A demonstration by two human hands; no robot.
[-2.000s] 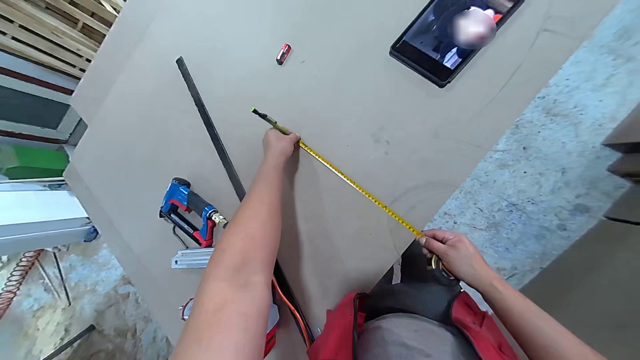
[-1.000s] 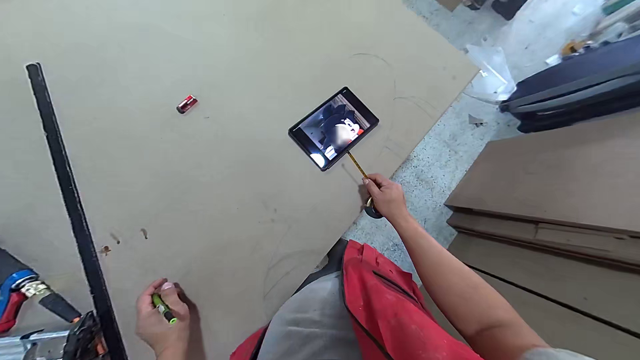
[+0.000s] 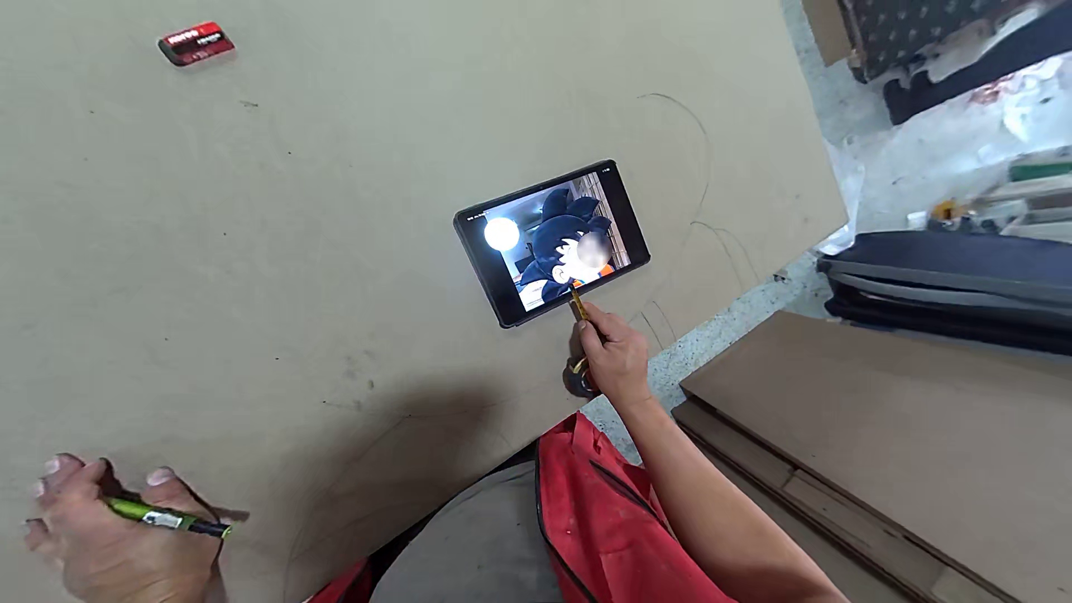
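My left hand [image 3: 126, 532] is low at the left over the brown board [image 3: 276, 276], with a green and black marker [image 3: 163, 517] held between its fingers. At centre right, my right hand [image 3: 615, 352] grips the yellow blade of a tape measure [image 3: 579, 377]; the tape's case is beside the wrist, partly hidden. The blade's end reaches the lower edge of a tablet [image 3: 494, 280], which lies on the board with a picture of a dark-haired cartoon figure lit on its screen. A red and black eraser-like block [image 3: 197, 43] lies at the upper left.
Curved pencil lines mark the board near its right edge. Beyond that edge, stacked brown panels [image 3: 888, 427] stand at the lower right, with folded dark padded material [image 3: 955, 289] behind them. Plastic wrapping [image 3: 1030, 109] and other items lie on the floor at the upper right.
The yellow blade stretched between both hands two seconds ago; now only a short piece shows at my right hand. My left hand has let go of the blade. The view has shifted considerably.
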